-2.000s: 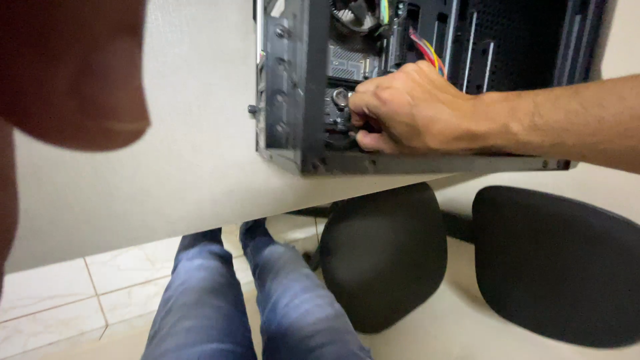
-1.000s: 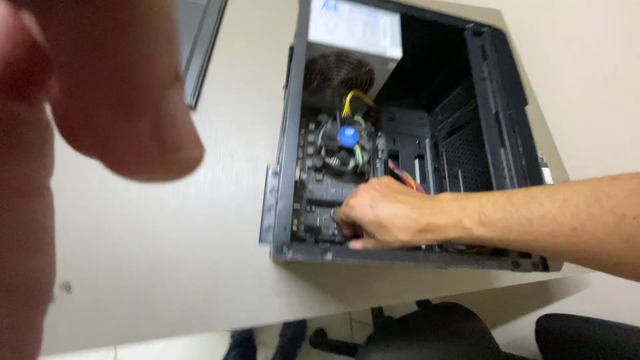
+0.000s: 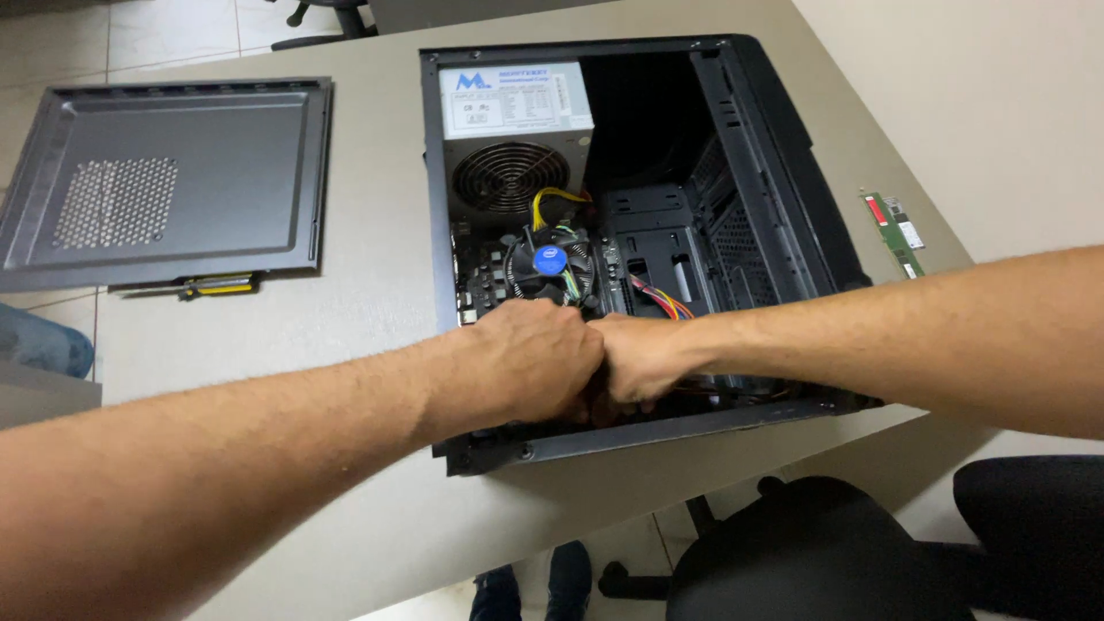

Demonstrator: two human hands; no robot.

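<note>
An open black computer case [image 3: 604,438] lies on its side on the table. Inside it are a power supply unit [image 3: 517,121] with a fan grille, an Intel CPU cooler [image 3: 550,260] with a blue centre, and a bundle of coloured cables [image 3: 662,300]. My left hand [image 3: 539,358] reaches into the lower part of the case, just below the cooler. My right hand [image 3: 642,358] is beside it, the two touching or nearly so. The fingertips of both point down into the case, and whatever they touch is hidden.
A dark metal side panel [image 3: 233,172] lies at the left, with a yellow and black screwdriver [image 3: 220,286] by its lower edge. Green memory modules [image 3: 893,233] rest right of the case. Black chairs [image 3: 793,552] stand at the table's front edge. A wall rises at the right.
My left hand has come down from close to the camera into the case, next to my right hand, which stays inside. The view has shifted widely and now takes in the side panel and memory modules.
</note>
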